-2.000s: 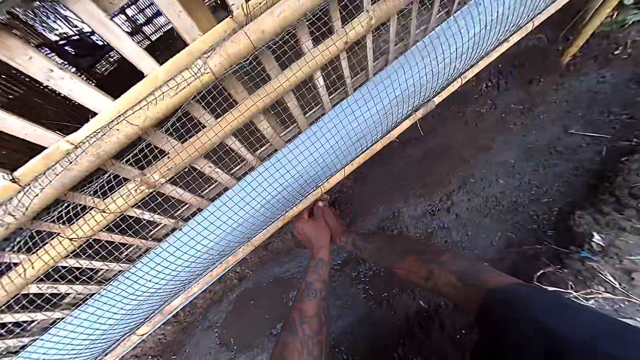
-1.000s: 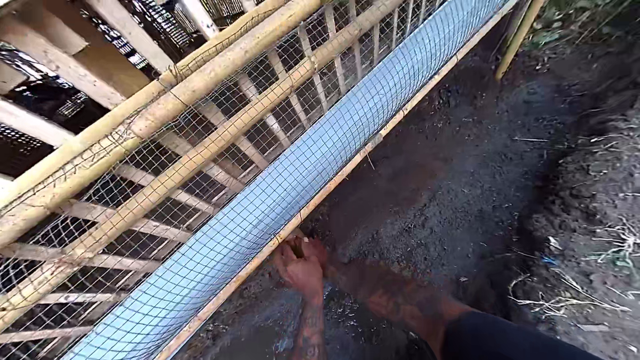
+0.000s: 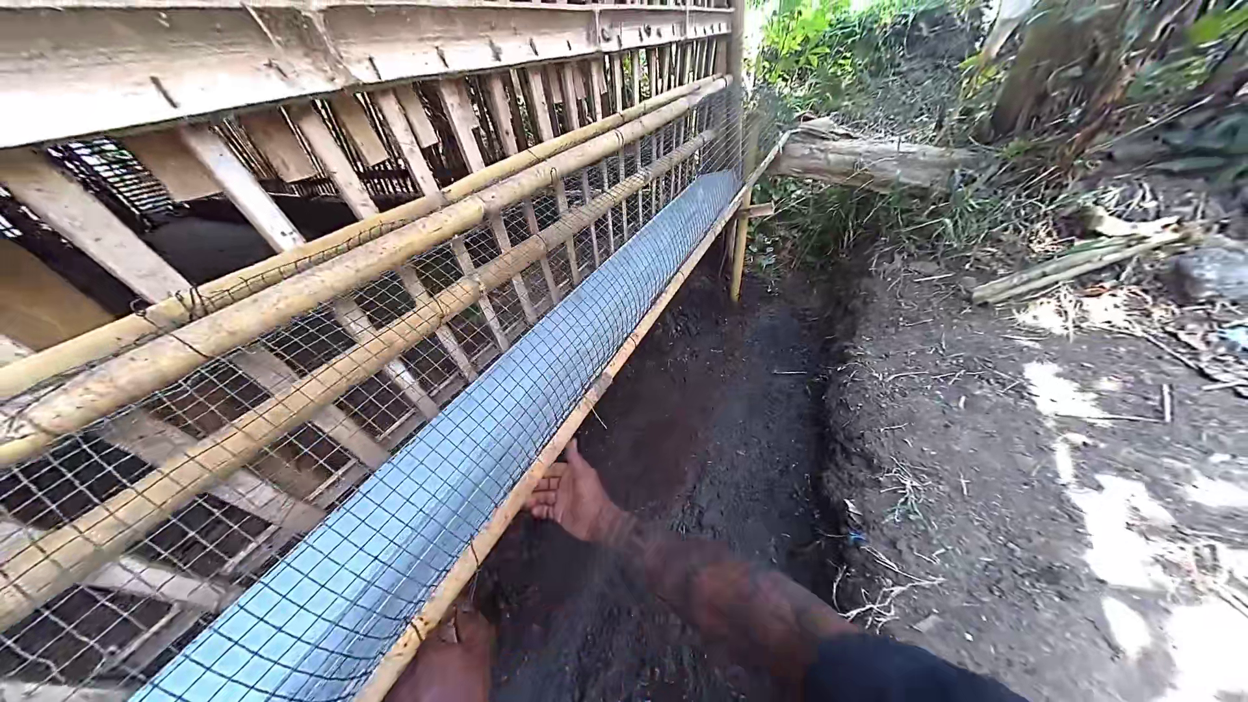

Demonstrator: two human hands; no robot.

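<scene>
A blue-grey pipe or trough (image 3: 468, 439) runs diagonally behind black wire mesh (image 3: 380, 526), with a thin bamboo strip (image 3: 531, 478) along its lower edge. Close to that strip, around mid-length, is my right hand (image 3: 575, 497), thumb raised and fingers spread toward the strip's underside; nothing shows in it. My left hand (image 3: 453, 634) is low in the view, beside and partly behind the strip, with its fingers hidden. Above the trough, bamboo poles (image 3: 341, 263) run lengthwise, with wire tied around them in places.
A slatted wooden wall (image 3: 331, 156) stands at the left. Below the strip lies a dark, wet dirt trench (image 3: 721, 439), with a raised dirt bank (image 3: 975, 468) to its right. A bamboo post (image 3: 739, 258) and a log (image 3: 868, 161) are at the far end.
My hands were together at the strip's underside; now they are apart, the right farther along the strip and the left lower down. The view has tilted up.
</scene>
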